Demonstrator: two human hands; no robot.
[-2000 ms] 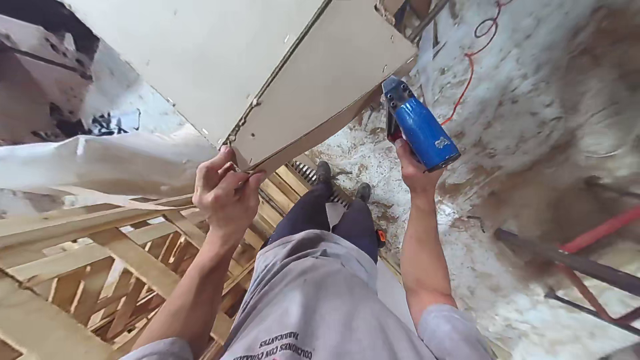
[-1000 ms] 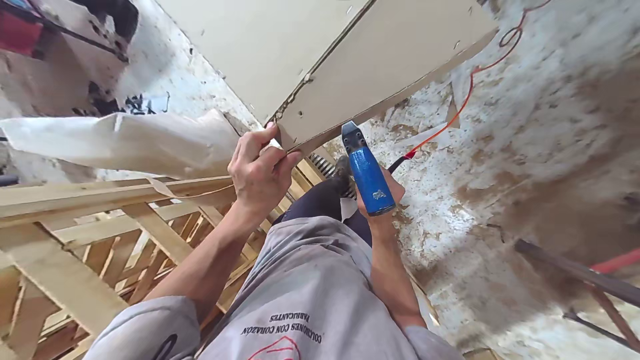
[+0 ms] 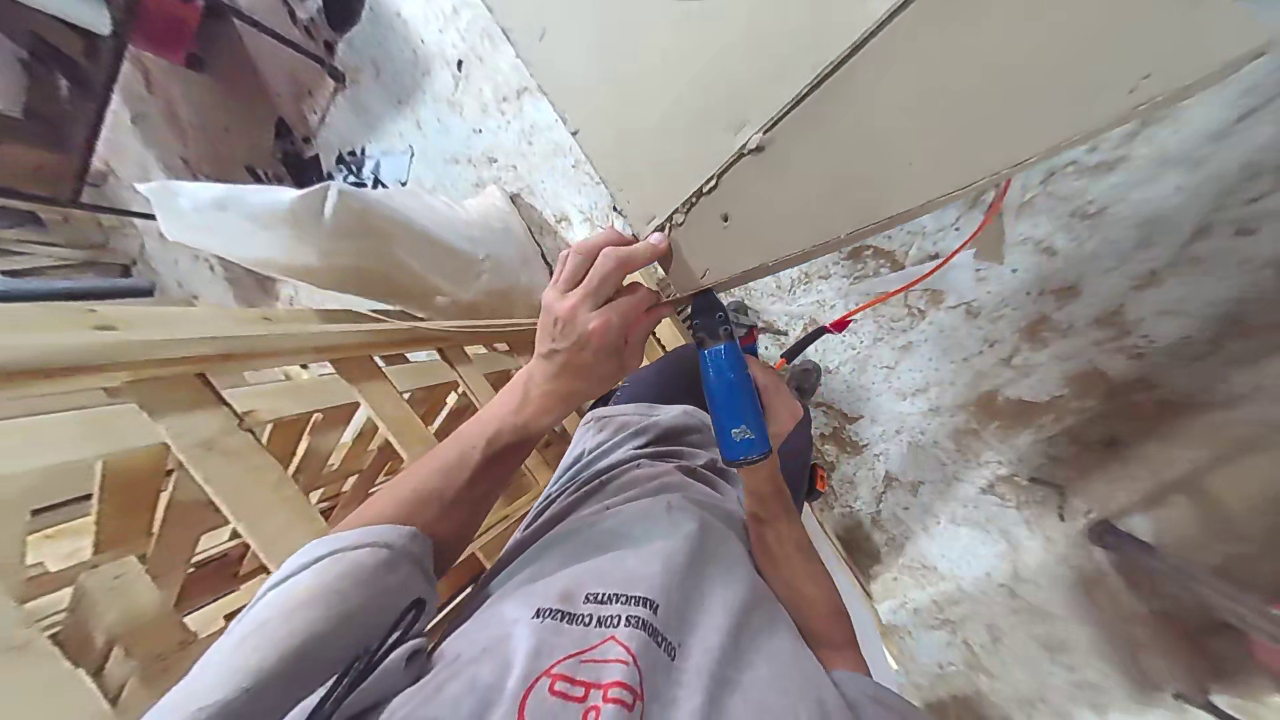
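Note:
My left hand pinches the near corner of a large cardboard-like panel, thumb and fingers at its edge. A dark, rough seam runs up the panel from that corner. My right hand is closed around a blue pneumatic staple gun, mostly hidden behind the tool's body. The gun's dark nose meets the panel's lower edge, just right of my left hand. An orange air hose leads from the gun toward the upper right.
Stacked wooden slat frames fill the left side. White sheeting lies beyond them. The floor is stained and littered. Metal bars stand at the lower right, and my shoes show below the panel.
My right hand has brought the staple gun from off to the right in to the panel's edge beside my left hand. My left hand stays at the corner. The view has shifted.

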